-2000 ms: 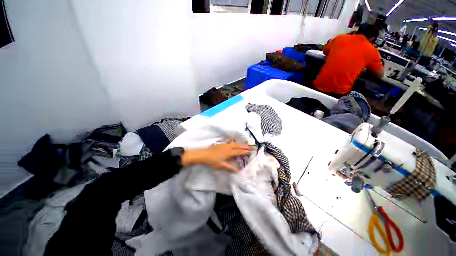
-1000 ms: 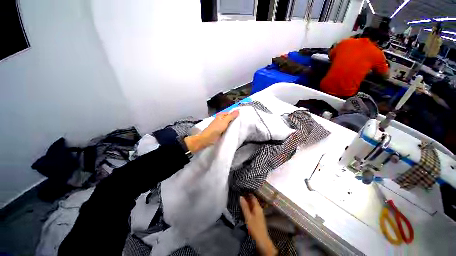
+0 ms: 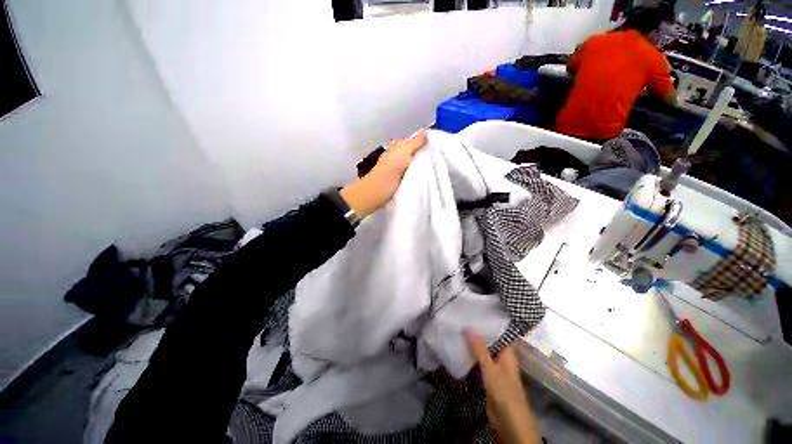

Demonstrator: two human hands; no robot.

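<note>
A garment with pale lining (image 3: 373, 277) and a black-and-white checked shell (image 3: 514, 260) hangs over the table's left front corner and down towards my lap. My left hand (image 3: 388, 178) holds its pale lining up high, fingers closed on the cloth. My right hand (image 3: 502, 381) is low at the table's front edge, its fingers on the pale lining beside the checked edge. A short dark band (image 3: 484, 201) crosses the lining between my hands. The lower part of the garment is cut off by the picture's edge.
A white sewing machine (image 3: 669, 234) stands at right with a plaid scrap (image 3: 742, 260) on its arm. Red and yellow scissors (image 3: 699, 360) lie on the table (image 3: 599, 347). A cloth heap (image 3: 165, 277) is at left by the wall. A person in orange (image 3: 612, 82) sits beyond.
My left hand has lifted the lining higher. My right hand has moved right and up from below the checked cloth onto the lining. More pale lining and the dark band now show.
</note>
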